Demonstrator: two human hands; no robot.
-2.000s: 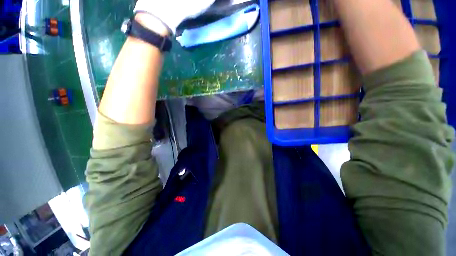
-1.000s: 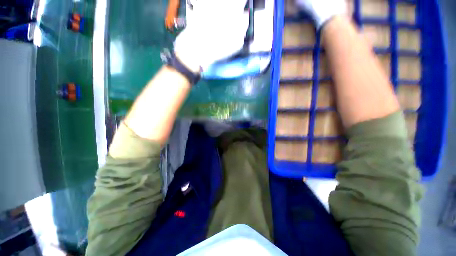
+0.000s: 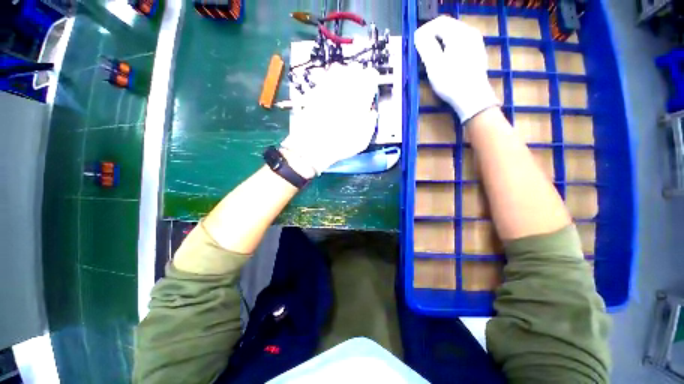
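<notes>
My left hand (image 3: 334,116), in a white glove, lies over the white fixture plate (image 3: 388,112). Its fingers hide part of the small black metal mechanisms (image 3: 326,58); whether it grips anything cannot be told. My right hand (image 3: 456,69), also gloved, is over the upper left cells of the blue divided tray (image 3: 459,301), fingers bent. A small dark spot shows between its fingers, but a held part cannot be made out. A grey-black piece (image 3: 427,9) sits in the tray just above this hand. Copper-and-black coil parts (image 3: 559,21) sit in the tray's top right.
An orange bar (image 3: 271,81) lies left of the fixture, red-handled nippers (image 3: 341,26) behind it, a pale-blue flat handle (image 3: 364,161) below. A coil (image 3: 219,9) is at the green bench's back. Several coils (image 3: 107,174) stand on the conveyor beyond the pale rail (image 3: 154,150).
The view has shifted, showing more of the fixture, nippers and tray. My left hand stays over the fixture; my right hand has come to the tray's upper left cells, nearer the fixture.
</notes>
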